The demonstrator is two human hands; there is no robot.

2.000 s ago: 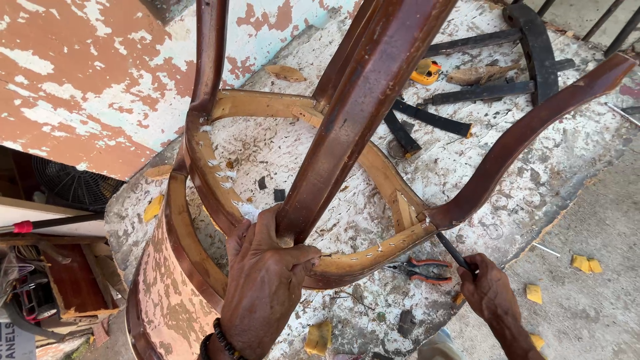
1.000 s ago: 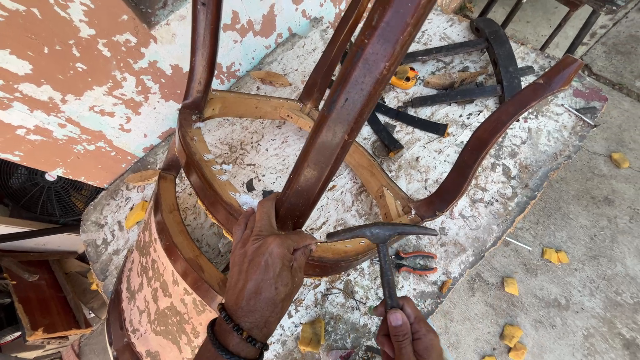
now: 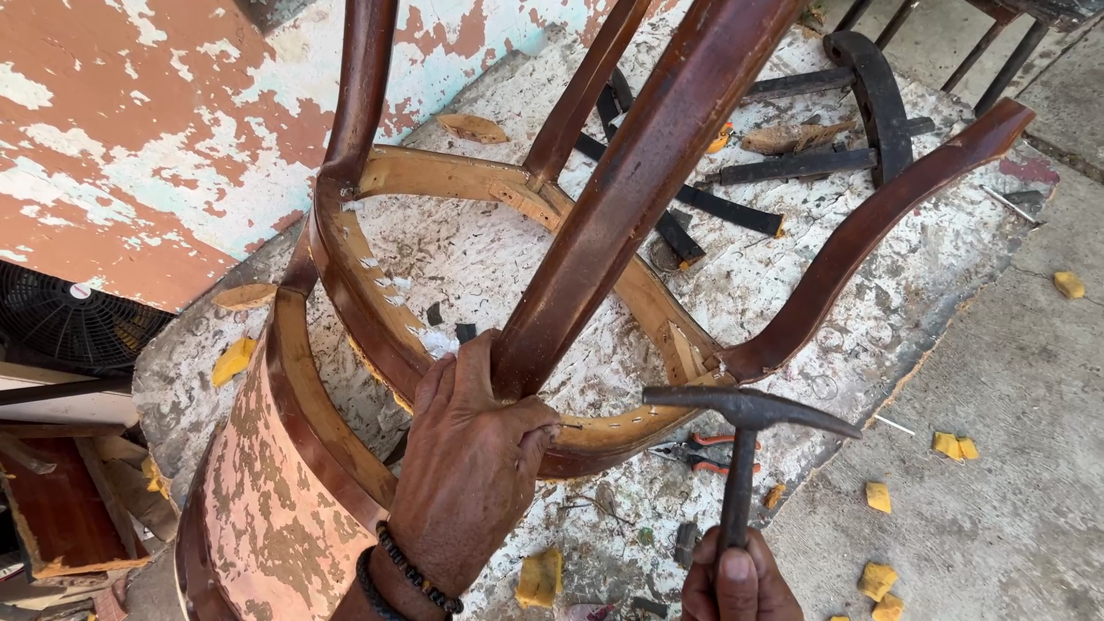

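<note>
An upturned wooden chair frame (image 3: 604, 198) with dark varnished legs lies on a worn, paint-flaked work surface. My left hand (image 3: 474, 448), with beaded bracelets at the wrist, grips the seat rail at the base of the nearest leg. A small nail (image 3: 571, 425) sticks out beside its thumb and fingertip, apparently pinched between them. Staples and white scraps line the bare wood rail (image 3: 634, 423). My right hand (image 3: 740, 578) is closed around the handle of a metal upholstery hammer (image 3: 750, 410), whose head is just right of the nail, over the rail's right end.
Pliers with orange handles (image 3: 711, 453) lie below the rail. Black curved wooden pieces (image 3: 871, 112) and black strips (image 3: 733, 211) lie at the upper right. Yellow foam scraps (image 3: 541, 578) are scattered about. A peeling wall (image 3: 155, 112) and a fan (image 3: 78, 319) are at left.
Two seconds ago my right hand was farther right, beside the frame's right corner. The hammer head came into view over the rail one second ago. My left hand stays at the leg base.
</note>
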